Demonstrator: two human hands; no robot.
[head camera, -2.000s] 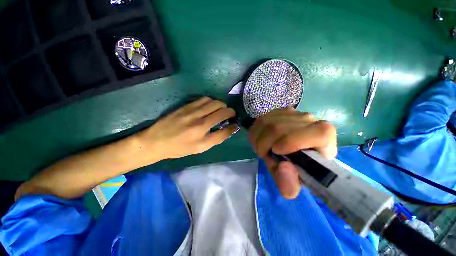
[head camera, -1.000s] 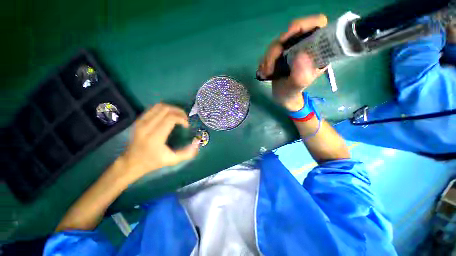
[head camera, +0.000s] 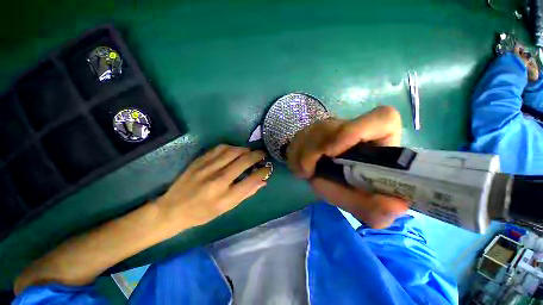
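My right hand is closed around the electric screwdriver, whose thick grey-white body points right. Its black nose shows partly at the near edge of the screw dish; the bit cannot be made out. My left hand lies left of the dish with its fingertips on a small round electronic module, mostly hidden by the fingers. The dish has a speckled silvery surface, and my right hand covers its near right part. A pointed white tab touches its left edge.
A black pocket tray at left holds one module in an upper pocket and another in the pocket below. Tweezers lie right of the dish. Another person's blue sleeve is at far right. Boxes stand at lower right.
My right hand has brought the screwdriver from the upper right back down to the dish's near edge. My left fingers have closed in on the module. The camera view has shifted.
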